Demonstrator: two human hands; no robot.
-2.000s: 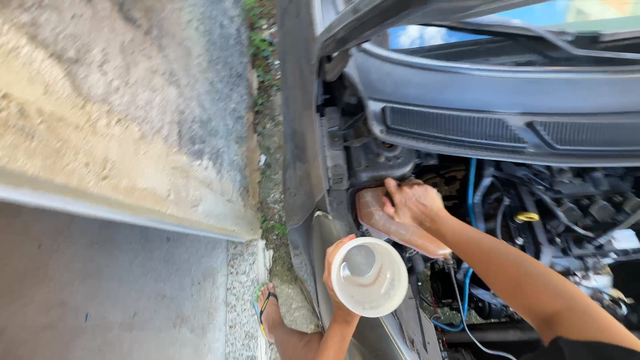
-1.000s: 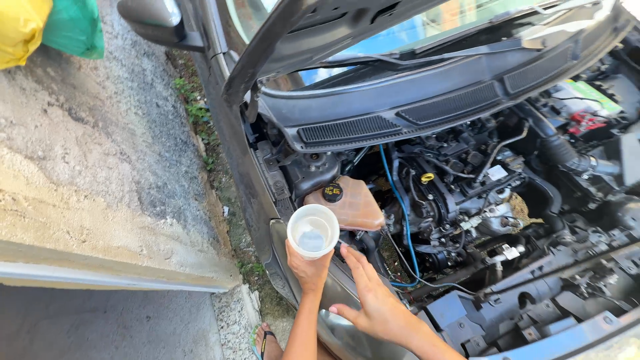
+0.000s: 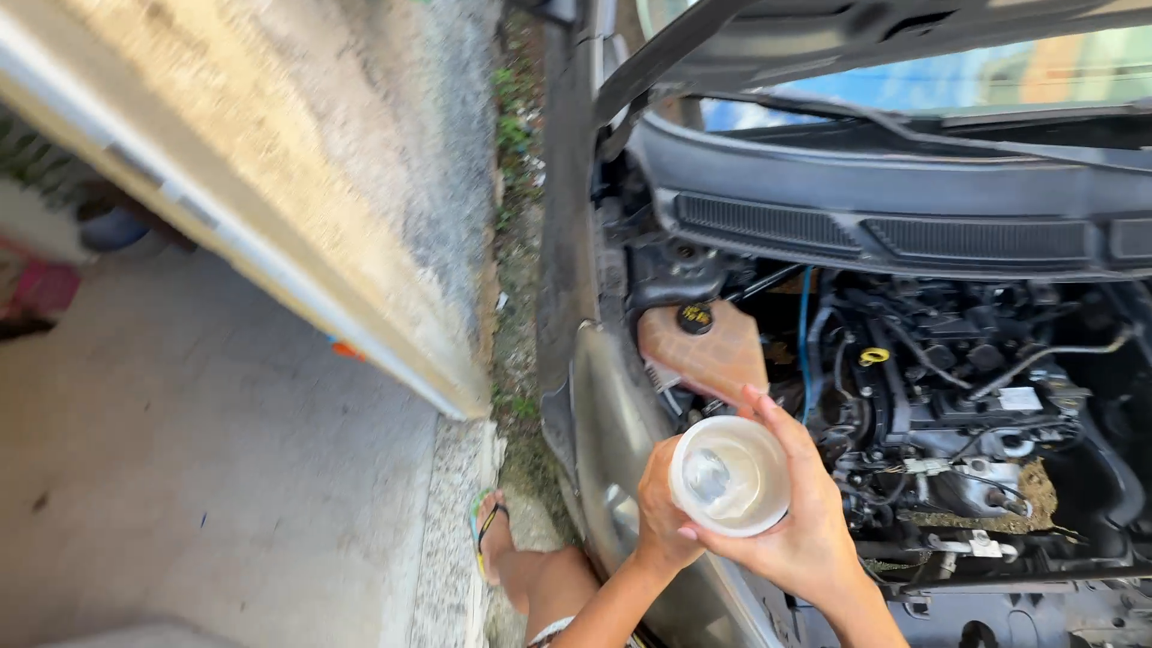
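Both hands hold a white plastic cup point(image 3: 731, 475) low in the view, over the car's fender. My left hand point(image 3: 664, 504) grips its left side. My right hand point(image 3: 804, 513) wraps around the right side, thumb near the bottom rim and fingertips at the top. Something clear and shiny, perhaps liquid, shows inside the cup. Just beyond my right fingertips sits the coolant reservoir point(image 3: 711, 355), a translucent tank of pinkish-orange colour. Its black cap point(image 3: 695, 318) with yellow markings is on it.
The engine point(image 3: 963, 387) lies right of the reservoir, with a yellow dipstick handle point(image 3: 874, 357) and a blue hose point(image 3: 805, 342). Above are the cowl point(image 3: 864, 198) and raised hood point(image 3: 810, 45). A wall point(image 3: 360, 153) and my sandalled foot point(image 3: 492, 531) are at left.
My right hand, at the reservoir's cap two seconds ago and beside the cup one second ago, has closed around the cup. My left hand still holds it. The view has swung left.
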